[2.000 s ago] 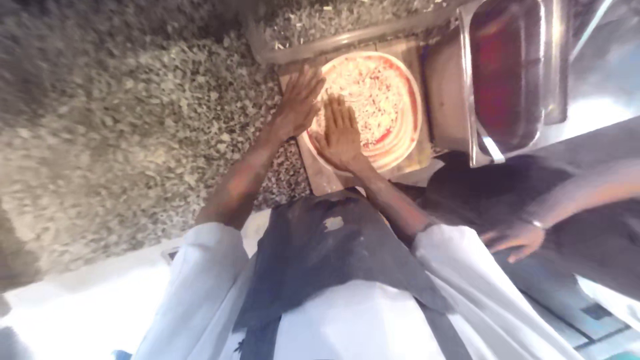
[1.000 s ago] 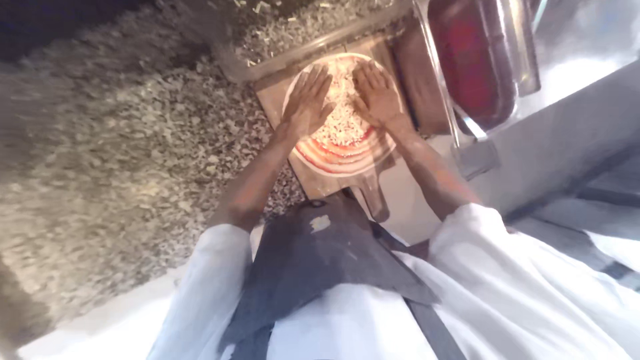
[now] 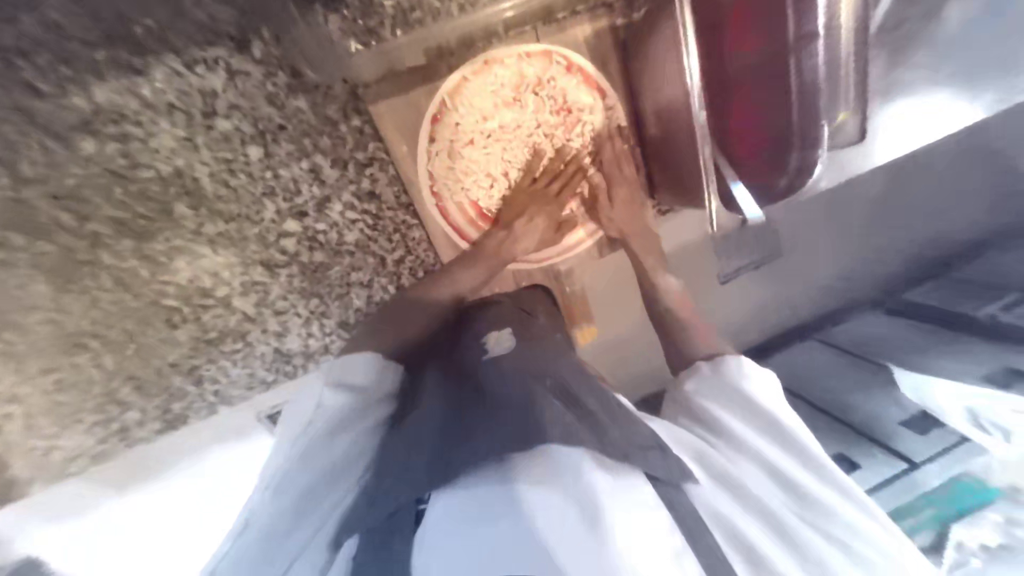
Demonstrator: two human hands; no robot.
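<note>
An uncooked pizza [image 3: 512, 120] with red sauce and shredded cheese lies on a wooden pizza peel [image 3: 400, 136], whose handle points toward my apron. My left hand [image 3: 540, 204] rests flat with its fingers spread on the cheese at the pizza's lower middle, holding nothing. Beside it, my right hand [image 3: 620, 188] lies along the pizza's right edge, its fingers pointing away from me; whether anything is under them is hidden.
A granite counter [image 3: 280, 224] with a speckled surface spreads to the left. To the right of the peel stands a deep container with red contents [image 3: 748, 96], a metal handle [image 3: 740, 188] at its near side. A clear ledge [image 3: 448, 36] runs behind the pizza.
My left hand has moved right and toward me over the cheese, and my right hand has come to the pizza's right edge. The other person's arm, seen two seconds ago, is out of view.
</note>
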